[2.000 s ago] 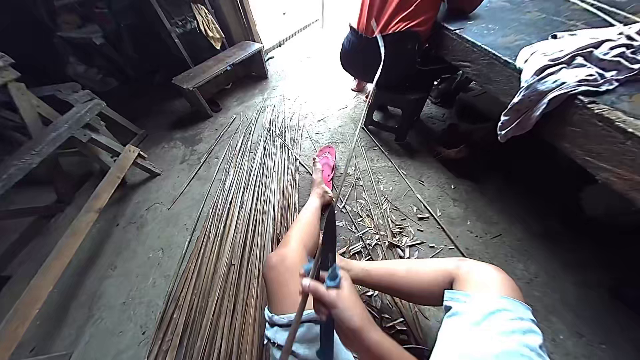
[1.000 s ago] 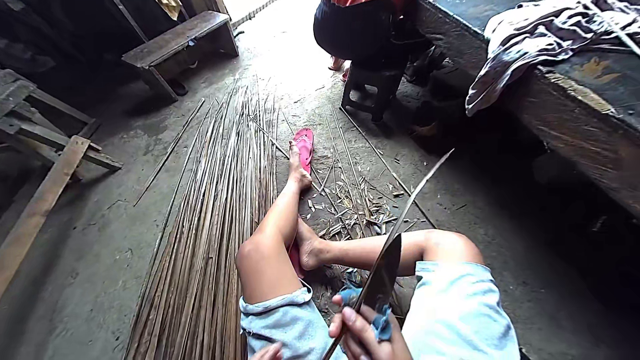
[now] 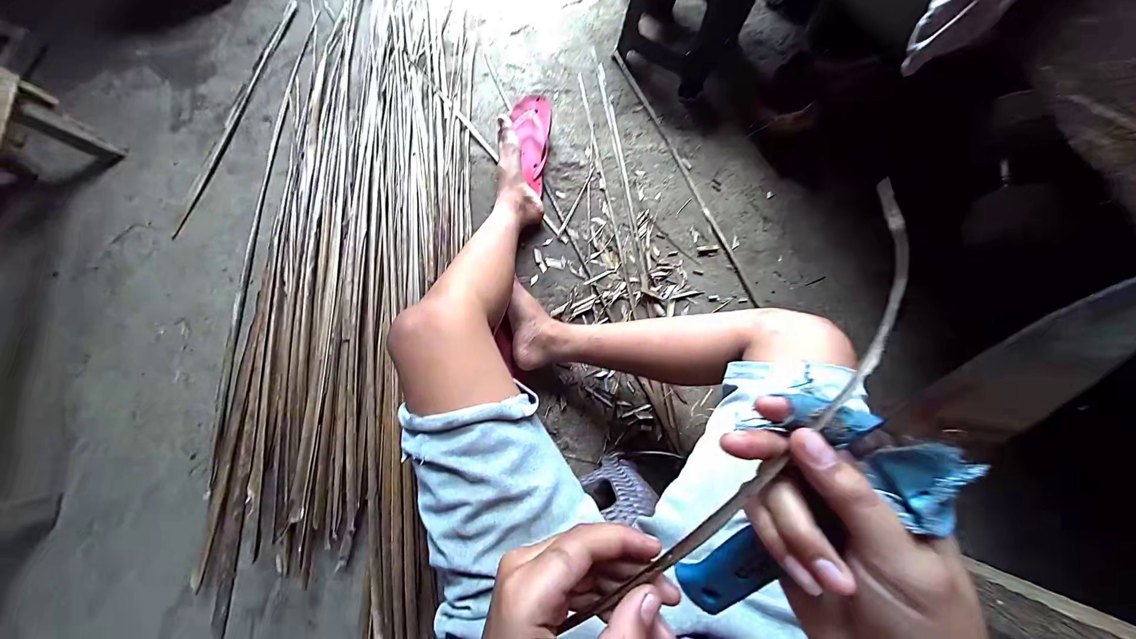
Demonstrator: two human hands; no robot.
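Observation:
My left hand (image 3: 577, 581), low in the middle, pinches the lower part of a thin, curved brown strip of plant stalk (image 3: 710, 524). Thumb and fingers of my right hand (image 3: 852, 524) grip the same strip higher up, and its free end bends up to the right. The right hand also holds a large knife by its blue handle (image 3: 728, 571); the broad blade (image 3: 1021, 364) points up and right. Blue cloth (image 3: 919, 484) is wrapped about that hand's fingers. Both hands are over my lap, above light blue shorts (image 3: 497, 497).
A long bundle of dry stalks (image 3: 355, 293) lies on the concrete floor left of my legs. Cut chips (image 3: 639, 275) and a few stalks lie beyond my bent leg. A dark stool (image 3: 674, 44) stands ahead, a wooden frame (image 3: 62, 129) at left, and a wooden edge (image 3: 1083, 98) at right.
The knife blade, upright over my lap before, now points off to the right. My left hand, low and apart from the strip one second ago, now holds it. The view has tilted down.

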